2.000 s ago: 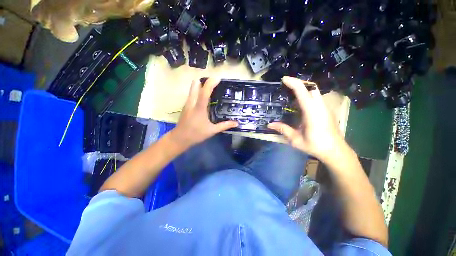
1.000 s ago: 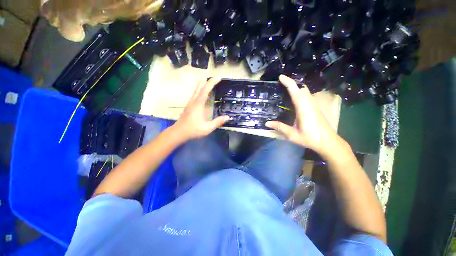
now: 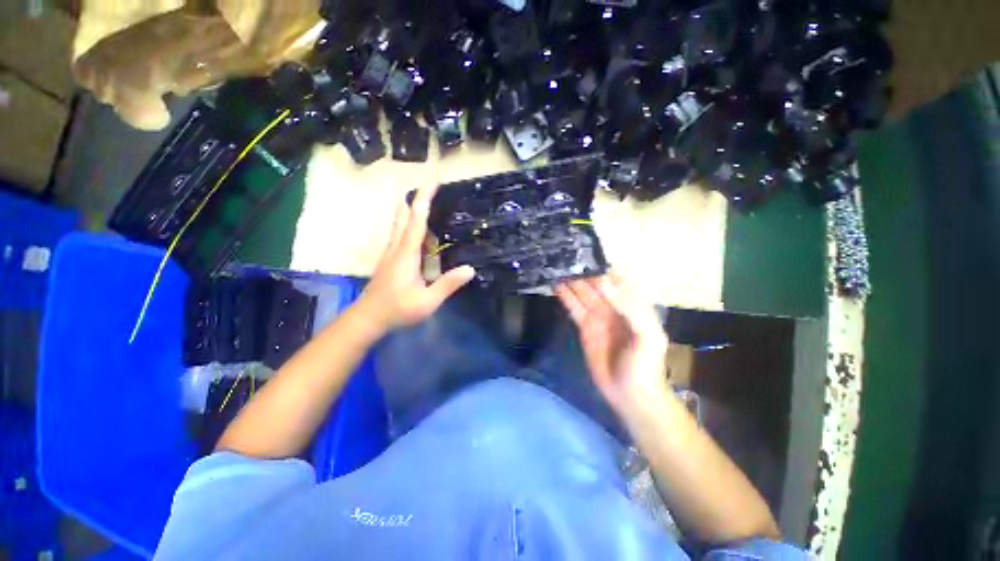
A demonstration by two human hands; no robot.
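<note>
A black socket strip housing (image 3: 515, 225) is tilted above the cream work board (image 3: 669, 247), its left end lower-left and its right end raised. A yellow ground wire shows at both its ends. My left hand (image 3: 408, 274) grips the housing's left end, thumb at the lower edge and fingers at the side. My right hand (image 3: 603, 329) is below the right lower corner, palm up, with fingertips at the lower edge. Whether these fingertips bear the housing or only touch it is hard to tell.
A heap of black socket modules (image 3: 746, 99) fills the back. A brown paper bag (image 3: 186, 49) is at upper left. Another housing (image 3: 181, 175) with a yellow wire (image 3: 208, 203) lies at left. A blue tote (image 3: 110, 384) and several upright housings (image 3: 247, 320) are at lower left.
The housing has moved slightly left and tilted, its right end up. My right hand has left its right end and dropped to the lower edge. My left hand still grips the left end.
</note>
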